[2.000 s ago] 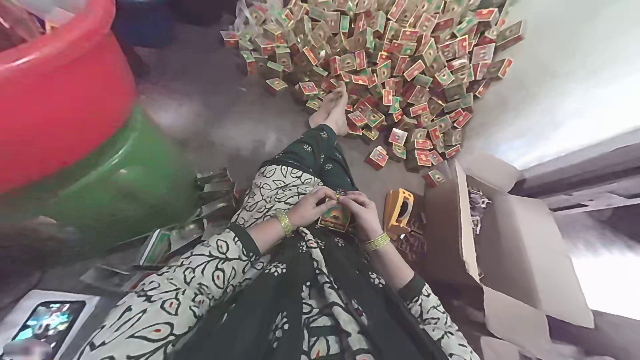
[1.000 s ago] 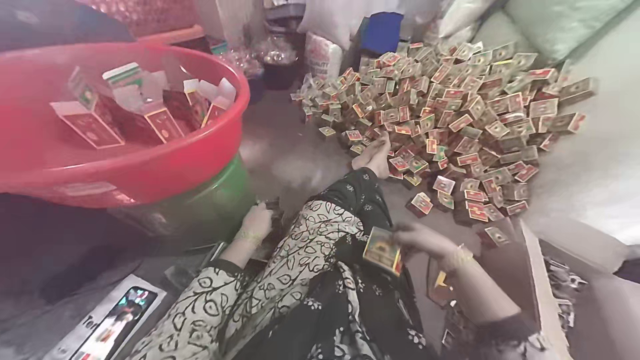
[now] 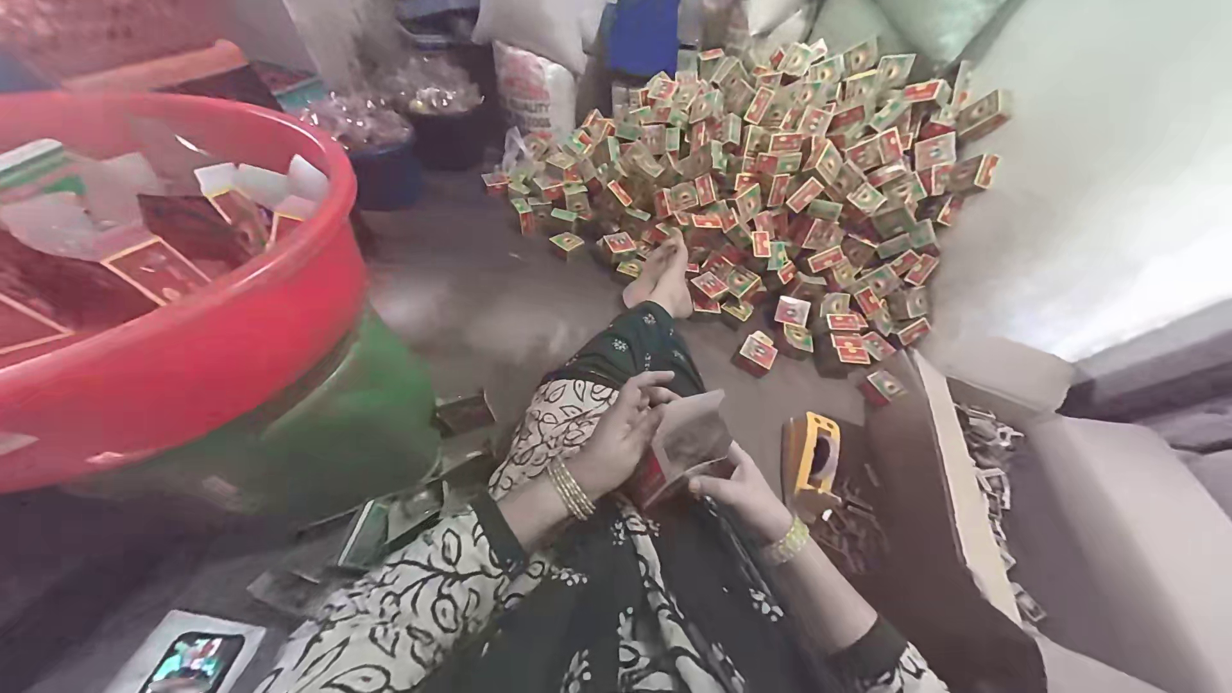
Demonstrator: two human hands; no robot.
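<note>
Above my lap, a small red cardboard box (image 3: pixel 685 438) with a pale open flap is held between both hands. My left hand (image 3: pixel 624 433) rests along its left side, fingers partly spread. My right hand (image 3: pixel 741 486) grips its lower right edge, thumb in front. Flattened dark cartons (image 3: pixel 390 520) lie on the floor left of my leg. A yellow and black box with a window (image 3: pixel 816 454) stands to the right, beside small loose pieces (image 3: pixel 852 529). Past my feet spreads a large heap of small red and green boxes (image 3: pixel 760 173).
At the left, a red tub (image 3: pixel 318 279) holding open cartons sits on a green container (image 3: pixel 375 414). An open cardboard carton (image 3: pixel 972 500) with small metallic-looking pieces stands at the right. A phone (image 3: pixel 192 659) lies at the lower left. Sacks (image 3: pixel 534 91) stand at the back.
One second ago my left hand was down by the cartons on the floor, while my right hand held a box. Now both hands are together at an open box above my lap.
</note>
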